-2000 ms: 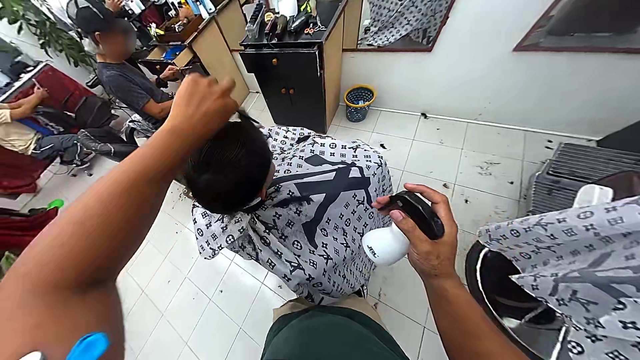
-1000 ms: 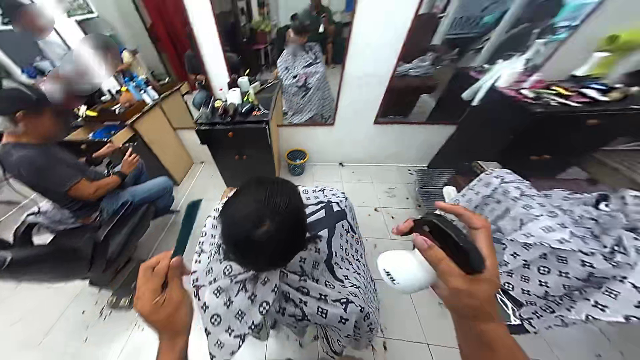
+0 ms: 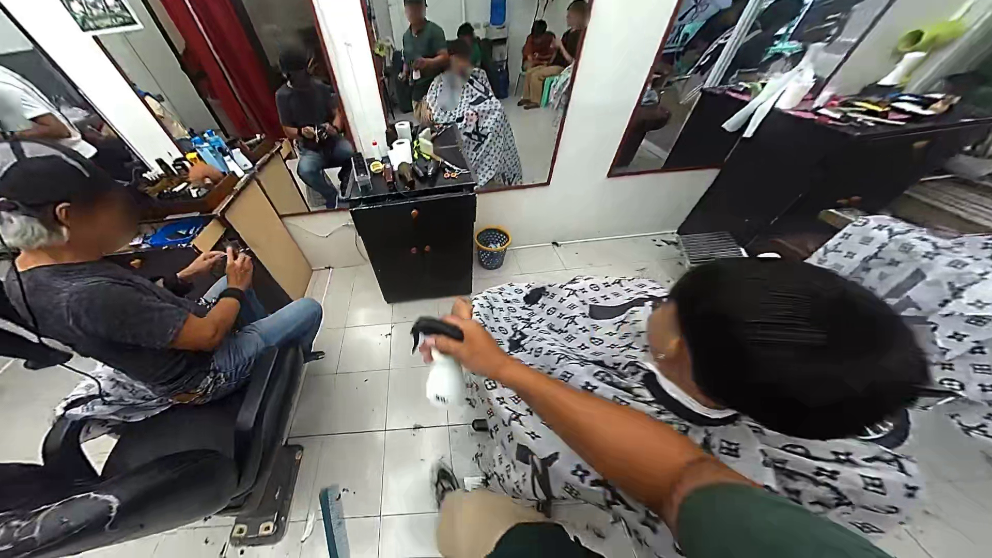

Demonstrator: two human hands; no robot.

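My right hand point(image 3: 477, 346) reaches across from the lower right, shut on a white spray bottle point(image 3: 445, 378) with a black trigger head. The bottle hangs over the tiled floor, left of the patterned barber cape point(image 3: 535, 341). A seated person, whose dark-haired head point(image 3: 790, 341) is at the right, wears the cape. Dark hair clippings lie on its cloth. A teal comb point(image 3: 333, 523) pokes up at the bottom edge; whatever holds it is out of frame. My left hand is not in view.
A person point(image 3: 132, 302) sits in a black barber chair point(image 3: 248, 418) at the left. Ahead stand a black cabinet point(image 3: 418, 252) with bottles on top and a small wastebasket point(image 3: 493, 249), below wall mirrors. Another patterned cape point(image 3: 922, 271) lies at the far right.
The right hand and spray bottle have moved from the caped person's right side in the picture to the left side. My left hand has left view. The view has swung left.
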